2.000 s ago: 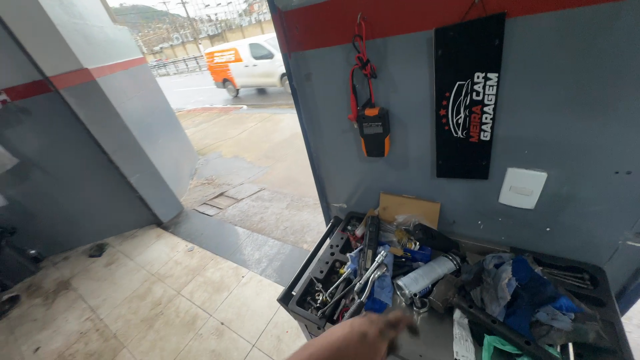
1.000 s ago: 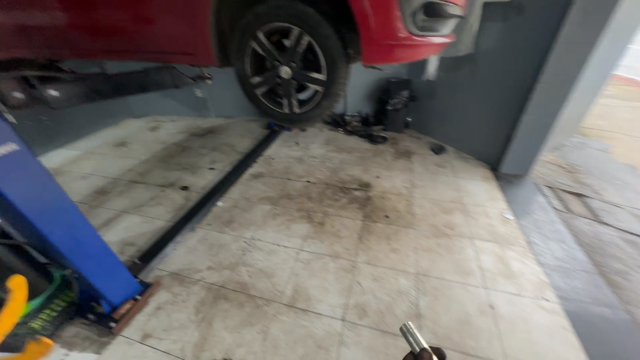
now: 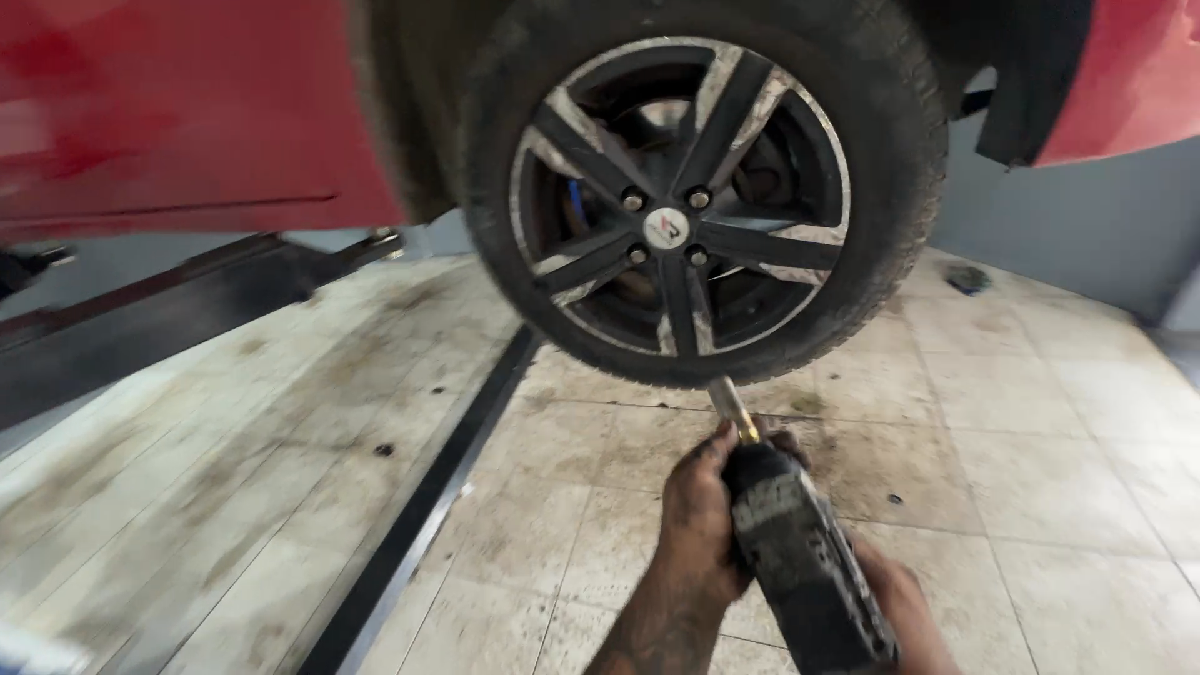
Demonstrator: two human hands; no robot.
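A black impact wrench [image 3: 806, 553] with a silver socket [image 3: 731, 401] on its front end points up toward the raised car's wheel [image 3: 656, 211]. My left hand [image 3: 703, 516] is closed around the front of the wrench, just behind the socket. My right hand [image 3: 900, 600] is at the right side of the tool's rear, partly hidden by its body; its grip cannot be seen fully. The wheel has a black and silver alloy rim with several bolts [image 3: 699, 197] around a round centre cap [image 3: 666, 228]. The socket is below the rim, apart from the bolts.
The red car body [image 3: 178, 112] hangs on a lift, whose dark arm [image 3: 178, 319] reaches in from the left. A dark floor strip [image 3: 431, 506] runs across the stained tiles toward the wheel. A small dark object [image 3: 968, 278] lies near the grey wall [image 3: 1087, 216].
The view has swung from the tool tray to the car and come nearer the wheel. The impact wrench, with both hands at it, has come into view; one second ago only fingers with a metal socket showed.
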